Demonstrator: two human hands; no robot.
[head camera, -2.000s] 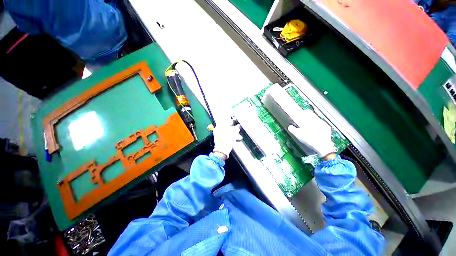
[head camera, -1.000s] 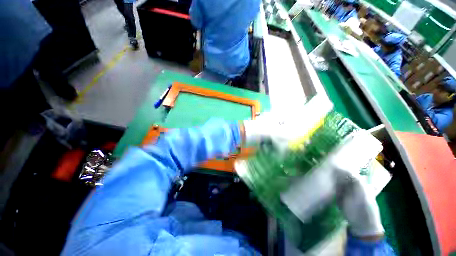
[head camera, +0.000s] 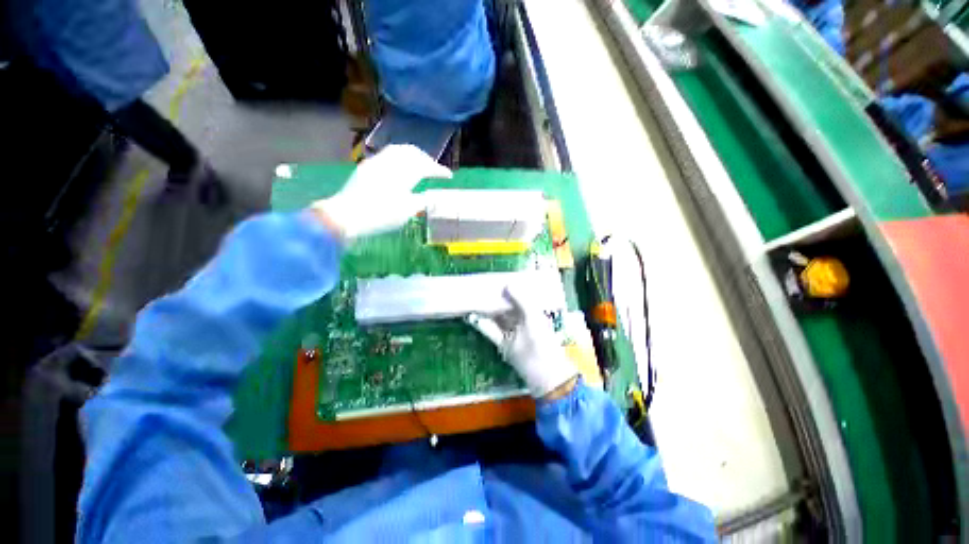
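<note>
The green circuit board (head camera: 425, 367) lies over the orange-brown fixture (head camera: 367, 430) on the green-topped bench. It carries a long low silver-white heatsink (head camera: 420, 299) and a taller one (head camera: 483, 218) with a yellow strip at its base. My gloved left hand (head camera: 388, 191) is at the board's back left, its fingertips beside the taller heatsink's left end; whether it grips is unclear. My gloved right hand (head camera: 526, 338) has thumb and fingers on the long heatsink near its right end. The electric screwdriver (head camera: 602, 308) lies right of the board.
A pale conveyor (head camera: 680, 266) with metal rails runs along the right. Beyond it are green shelves (head camera: 839, 351) with a yellow-orange object (head camera: 823, 277). A person in blue (head camera: 430, 53) is behind the bench; another person's sleeve and leg (head camera: 96, 53) show at upper left.
The board has moved from the conveyor, through the air in both hands, left onto the fixture on the bench. The view has turned with it.
</note>
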